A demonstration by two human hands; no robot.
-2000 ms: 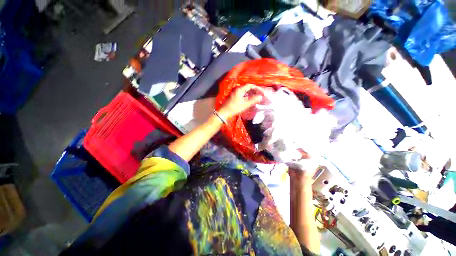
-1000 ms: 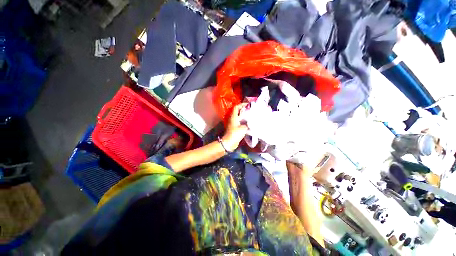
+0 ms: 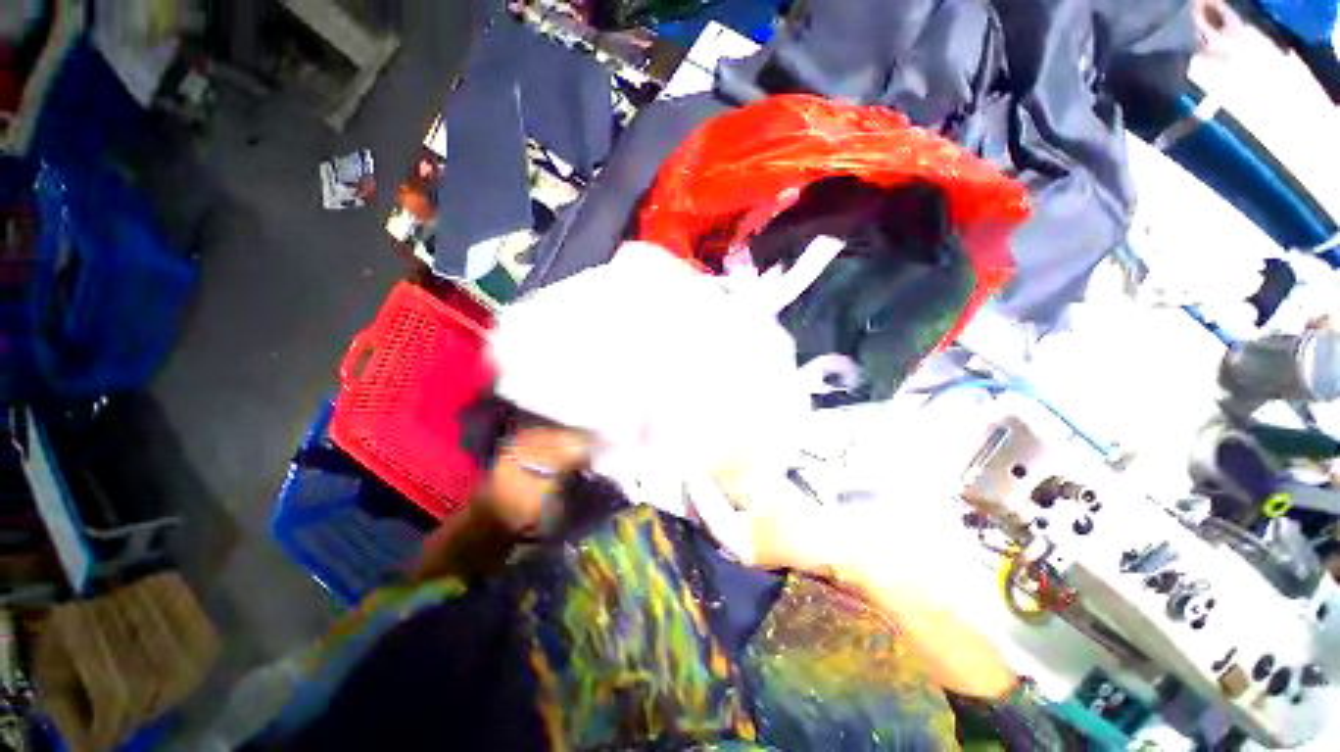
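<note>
A large bunch of white pieces (image 3: pixel 647 353), overexposed, lies over and between my hands in front of my chest. My left hand (image 3: pixel 537 467) is blurred and partly covered at the left lower edge of the bunch. My right hand (image 3: pixel 735 514) is bleached by light at its lower edge; its fingers are hard to make out but they hold the white pieces. The red-orange plastic bag (image 3: pixel 823 140) stands open behind the bunch, with dark green-black cloth (image 3: pixel 882 301) inside and a few white strips at its mouth.
A red basket (image 3: pixel 404 389) sits over a blue basket (image 3: pixel 331 514) at my left. Grey fabric panels (image 3: pixel 941 74) lie heaped behind the bag. The white sewing machine (image 3: pixel 1146 588) is at the lower right, with a blue tube-like roll (image 3: pixel 1249 176) beyond. A brown box-like object (image 3: pixel 132 654) is on the floor.
The white bunch has come out of the bag and moved left, toward my body, with both hands. The dark cloth inside the bag is now exposed. The view has shifted slightly.
</note>
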